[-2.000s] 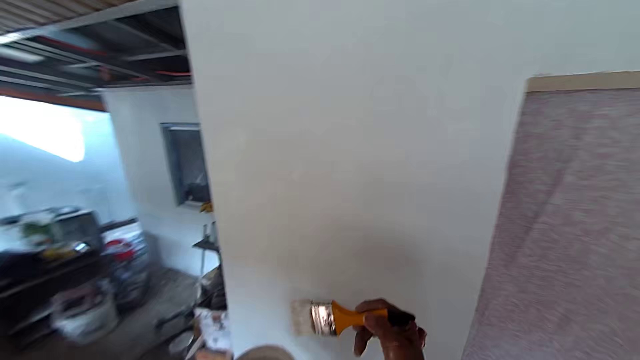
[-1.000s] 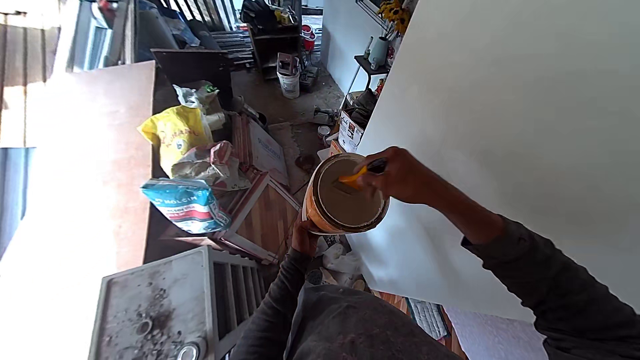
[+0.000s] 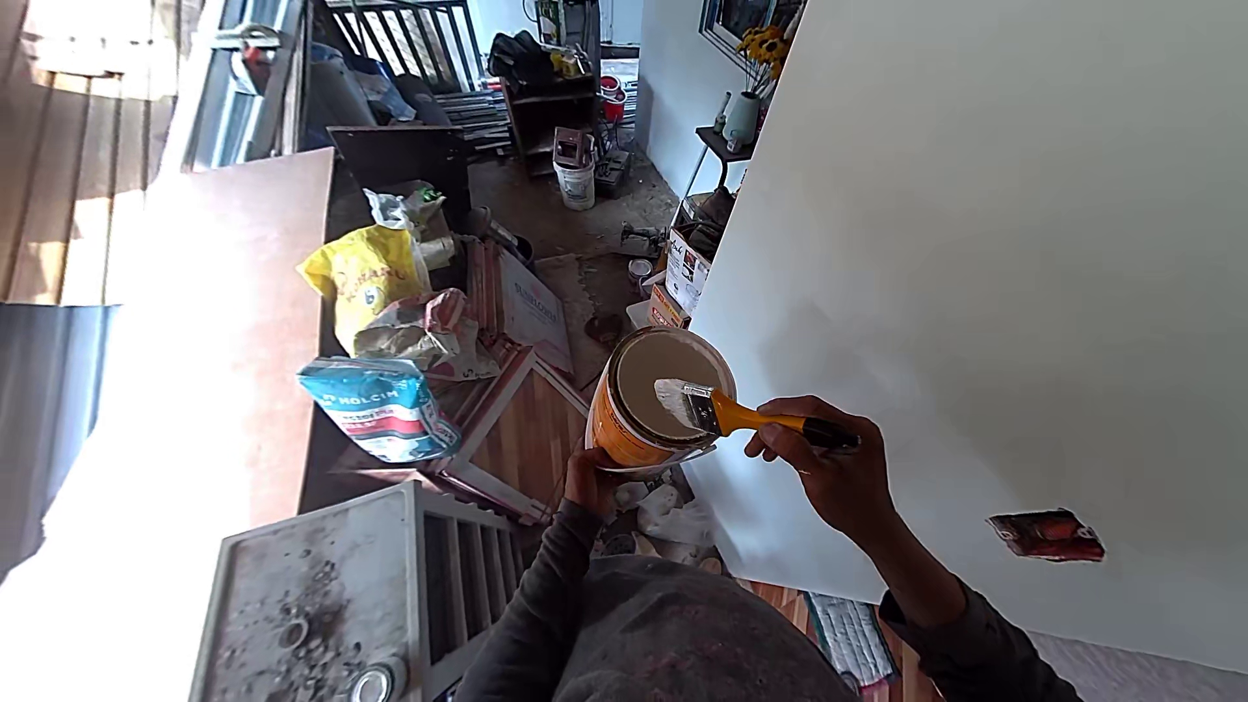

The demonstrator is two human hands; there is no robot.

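My left hand [image 3: 591,480] holds an orange-labelled paint can [image 3: 629,434] from below at its left side; most of the fingers are hidden under it. The can is tilted and its open top shows beige paint [image 3: 648,363]. In my right hand [image 3: 837,463] is a flat paintbrush [image 3: 738,416] with a yellow and black handle. Its pale bristles lie over the can's mouth near the right side of the paint; whether they touch the paint, I cannot tell. A white wall [image 3: 955,292] rises just right of the can and my right hand.
Left of me are a yellow bag [image 3: 375,273], a teal cement bag [image 3: 380,405] and a dusty white panel [image 3: 317,585]. Cardboard boxes [image 3: 686,268] stand along the wall beyond the can. A white bucket [image 3: 575,185] is farther back. The wall has a dark reddish hole [image 3: 1048,535].
Two seconds ago the brush was against the white wall; one second ago it was in the can's mouth. Now more of its bristles show above the paint. The view has swung down from the wall.
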